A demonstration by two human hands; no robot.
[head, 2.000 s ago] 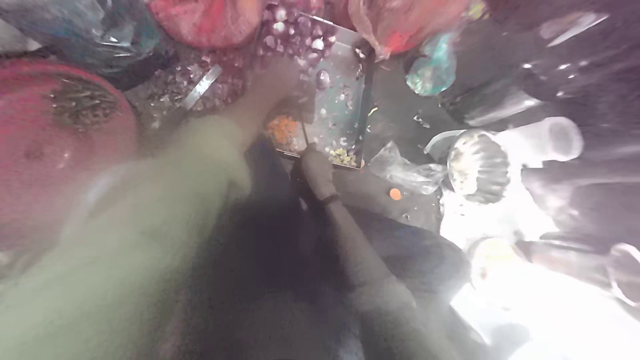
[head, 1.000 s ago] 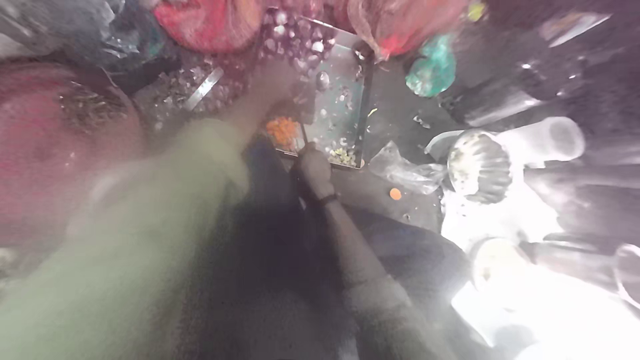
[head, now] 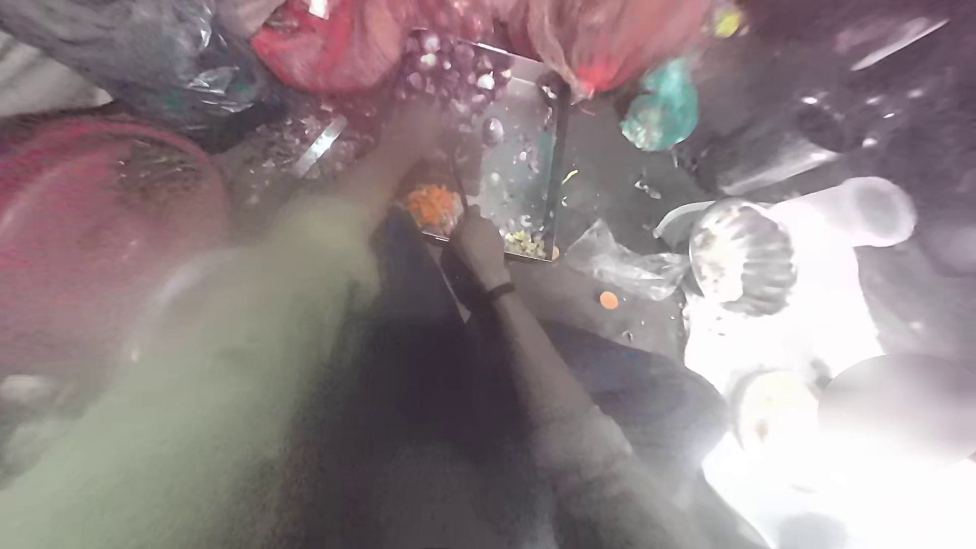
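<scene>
A rectangular metal tray [head: 526, 171] lies ahead of my lap. Toward its far left are many small purple and white pieces [head: 457, 72], perhaps shallots. My left hand [head: 419, 126], blurred, reaches over the tray's left part, just below those pieces; what its fingers hold cannot be told. At the near edge, my right hand [head: 480, 240], with a dark band at the wrist, is closed around the handle of what looks like a knife [head: 456, 171], its thin dark blade pointing away. Chopped orange bits [head: 433, 207] lie left of that hand, and pale yellow bits [head: 524, 244] right of it.
At left stands a large red round tub [head: 99, 252]. Red plastic bags [head: 328, 46] and a teal bag [head: 663, 107] lie beyond. On the right are a clear plastic bag [head: 625, 263], a fluted metal bowl [head: 743, 259], a clear cup [head: 881, 212] and an orange slice [head: 608, 300].
A blurred rounded shape shows at the lower right that the earlier frames do not show there. Both hands stay in nearly the same places.
</scene>
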